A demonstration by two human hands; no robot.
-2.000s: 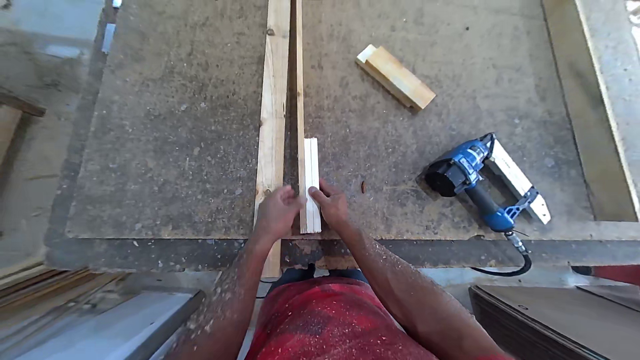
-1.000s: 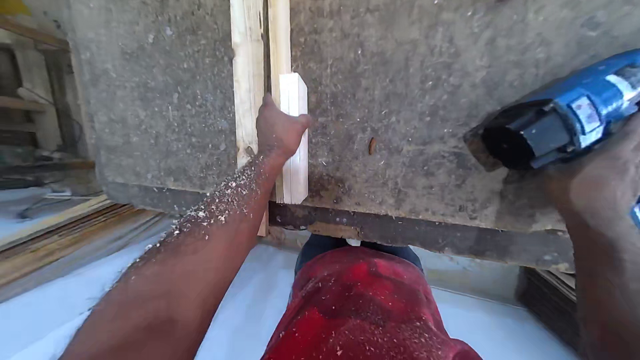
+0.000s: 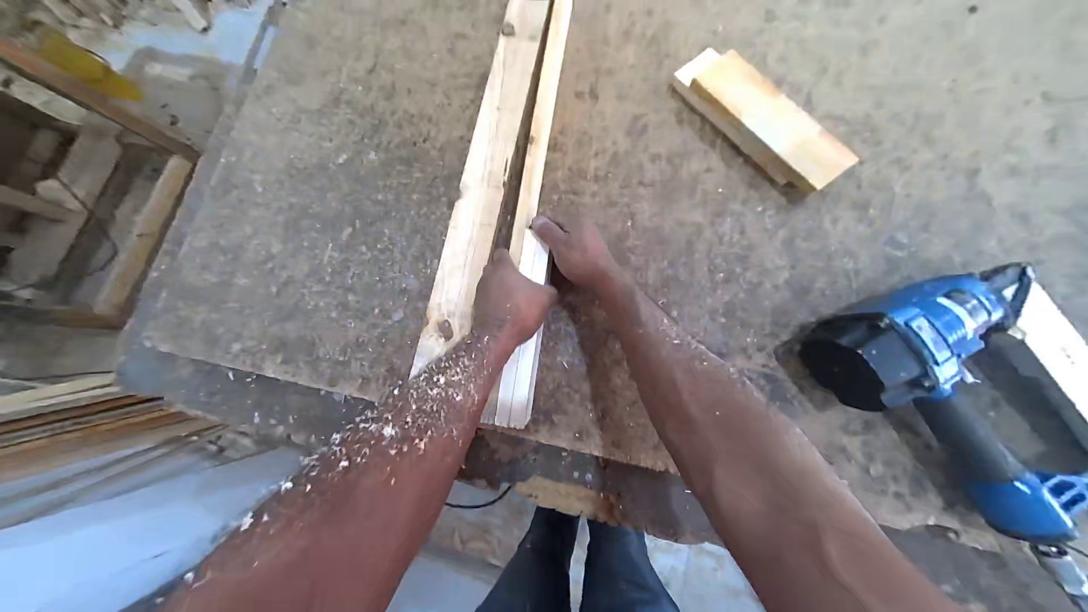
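Note:
On the worktable (image 3: 340, 221), a short pale wooden strip (image 3: 520, 382) with grooved lines lies against the near end of a long narrow batten (image 3: 544, 127). My left hand (image 3: 512, 297) grips the strip and batten around their middle, thumb on top. At the strip's far end my right hand (image 3: 578, 251) presses with its thumb, the fingers along the right side. A wider knotty board (image 3: 476, 195) runs left of the batten, with a dark gap between them. The blue pneumatic nailer (image 3: 926, 340) lies on its side to the right, touched by neither hand.
Two stacked short wood blocks (image 3: 765, 123) lie at the upper right. An air hose fitting (image 3: 1058, 565) joins the nailer's handle. Lumber strips (image 3: 93, 416) and a wooden frame (image 3: 144, 238) stand past the table's left edge. Sawdust coats my left forearm.
A second ago my right hand held the nailer; now the tool lies on the table and that hand is at the strip's far end. My left hand has stayed on the strip.

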